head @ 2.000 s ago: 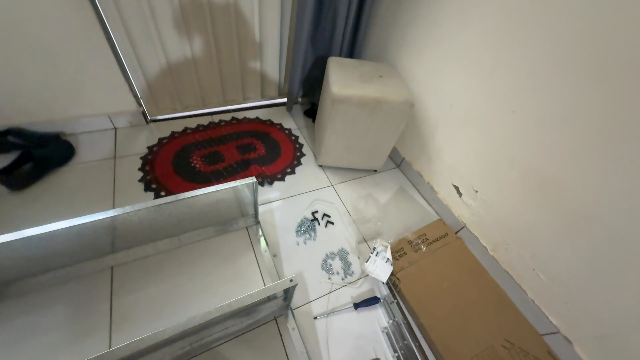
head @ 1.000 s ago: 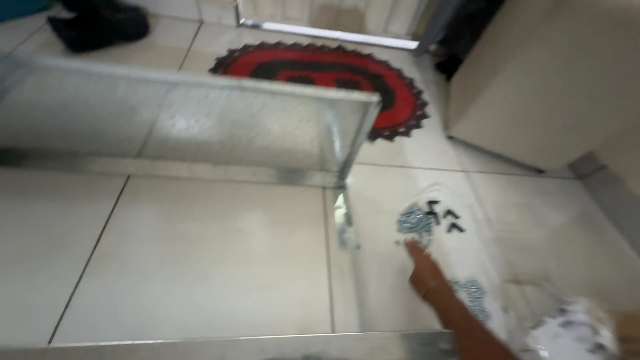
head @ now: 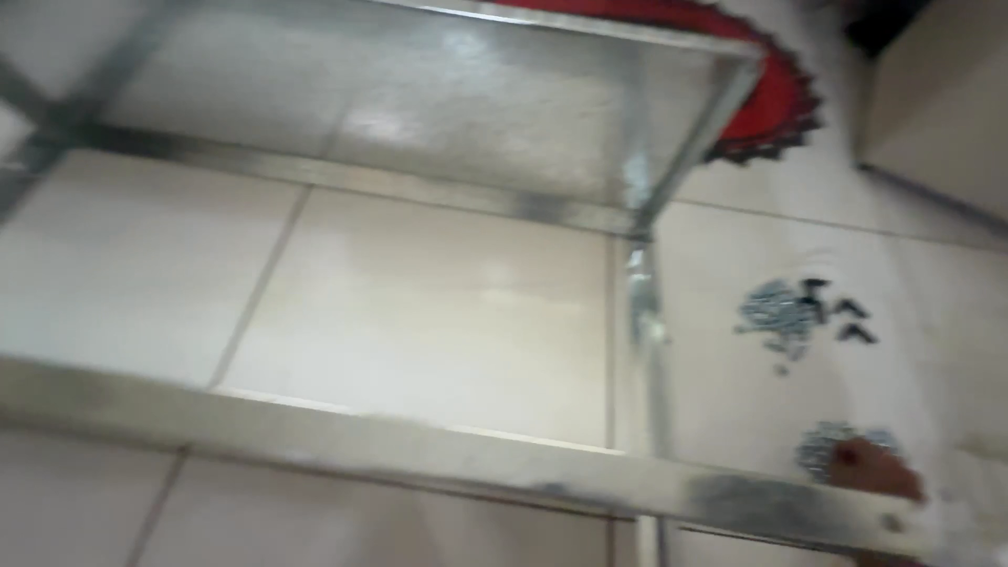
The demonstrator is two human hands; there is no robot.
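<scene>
My right hand (head: 876, 470) is blurred at the lower right, its fingers on or just over the lower pile of small metal hardware (head: 821, 449). Whether anything is between the fingers cannot be told. The wrist is partly hidden by the near rail (head: 472, 465) of a galvanized metal frame. Farther up lies another pile of small metal fasteners (head: 776, 311), with several small black angled pieces (head: 853, 309) beside it on the tiles. A far metal panel (head: 488, 110) of the frame stands on edge, joined by a crosspiece (head: 647, 339) at the right. My left hand is out of view.
A red and black rug (head: 776, 102) with a scalloped edge lies behind the far panel. The beige pouf (head: 937, 110) stands at the upper right. Pale floor tiles (head: 441, 315) show between the frame's rails.
My right hand came into view at the upper fastener pile a second ago and has moved to the lower pile. The view has swung closer to the frame.
</scene>
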